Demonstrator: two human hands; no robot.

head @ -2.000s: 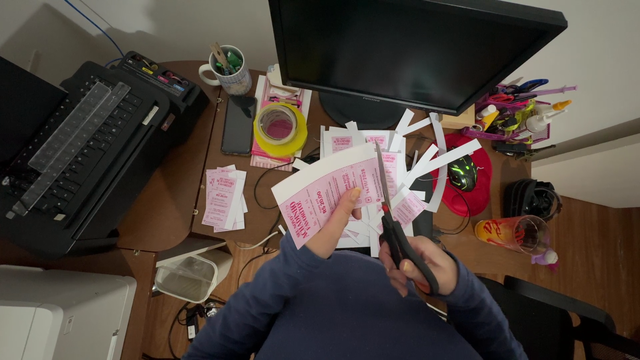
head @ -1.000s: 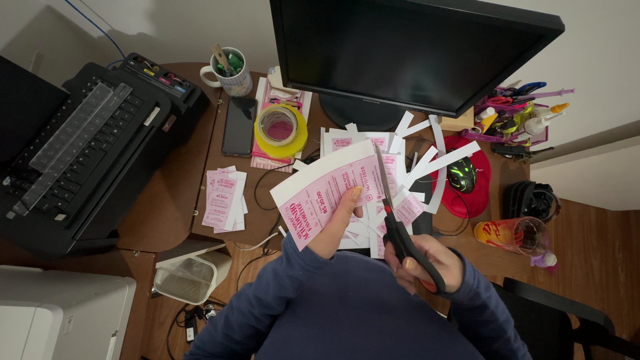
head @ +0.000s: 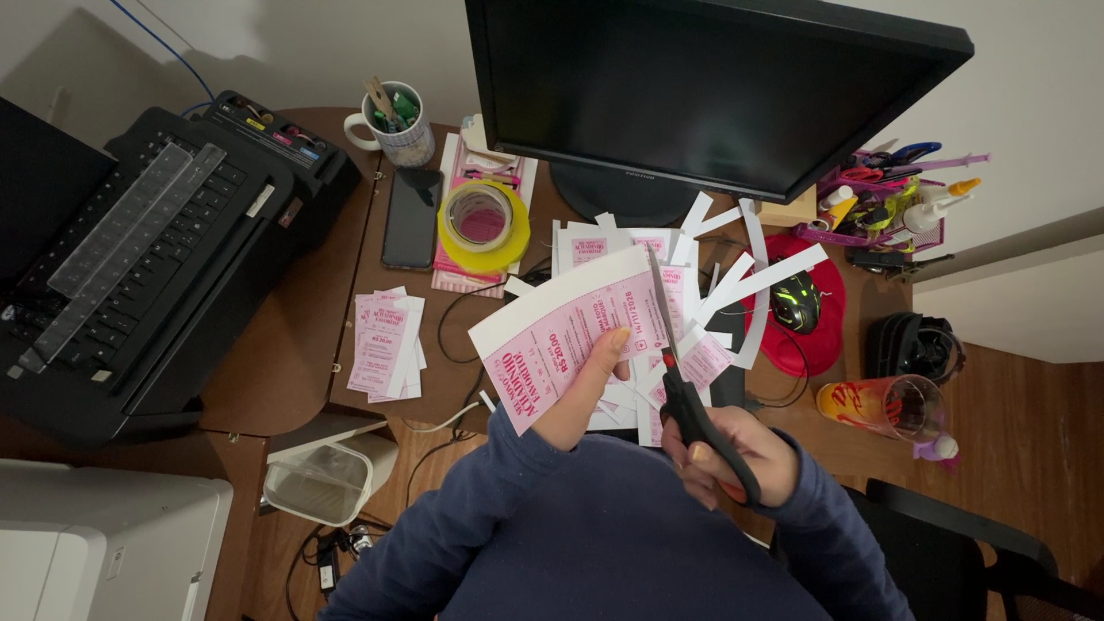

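My left hand (head: 586,379) pinches a printed pink and white paper sheet (head: 565,332), thumb on top, over the desk. My right hand (head: 742,457) is closed around the black handles of a pair of scissors (head: 681,388). The blades point away from me and lie along the right edge of the sheet. Beneath and behind them, more pink printed papers (head: 582,248) and white paper strips (head: 763,280) lie in a loose heap. A small pile of pink printed slips (head: 385,345) rests on the desk to the left.
A monitor (head: 707,95) stands behind the papers. Left are a phone (head: 412,218), tape roll (head: 483,226), mug (head: 401,129) and black printer with a keyboard (head: 147,259). Right are a mouse (head: 793,302) on a red pad (head: 815,345), a pen basket (head: 918,226) and a plastic cup (head: 880,407).
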